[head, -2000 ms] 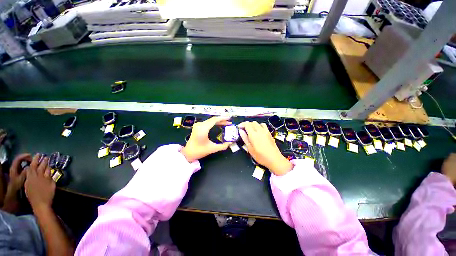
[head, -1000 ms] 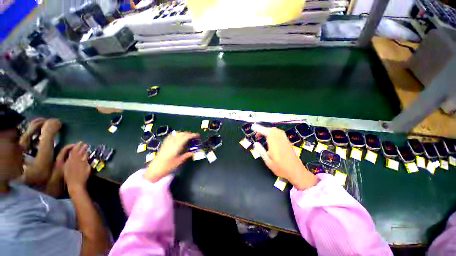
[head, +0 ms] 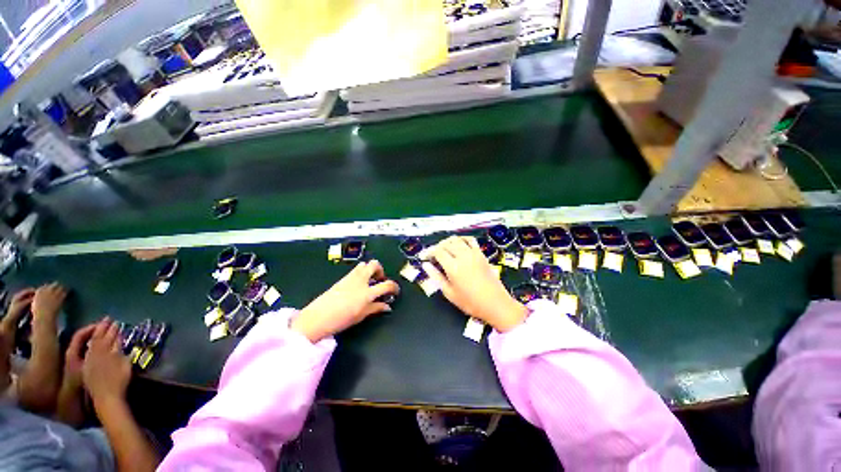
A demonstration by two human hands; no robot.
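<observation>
My left hand (head: 343, 302) is low over the dark green worktop (head: 369, 364), its fingertips closed around a dark smartwatch unit (head: 389, 295) that they mostly cover. My right hand (head: 472, 281) is palm down to its right, its fingertips beside a smartwatch unit (head: 412, 247) with a white, yellow-edged battery (head: 429, 286); whether it grips anything is hidden. Another unit (head: 353, 250) lies behind my left hand with its battery at its left. More units with small red marks on their screens, such as one (head: 546, 273), lie right of my right hand.
A row of watches (head: 585, 237) runs right along the white strip (head: 369, 227). A cluster (head: 238, 318) lies left. One unit (head: 224, 206) lies beyond the strip. A metal post (head: 705, 129) rises at right; a yellow sheet (head: 346, 41) hangs ahead. Neighbours' hands (head: 106, 364) work at left.
Two seconds ago both hands held up a unit with a pale face; they are now lowered and apart. Since one second ago my left hand has closed around a unit. The view has turned.
</observation>
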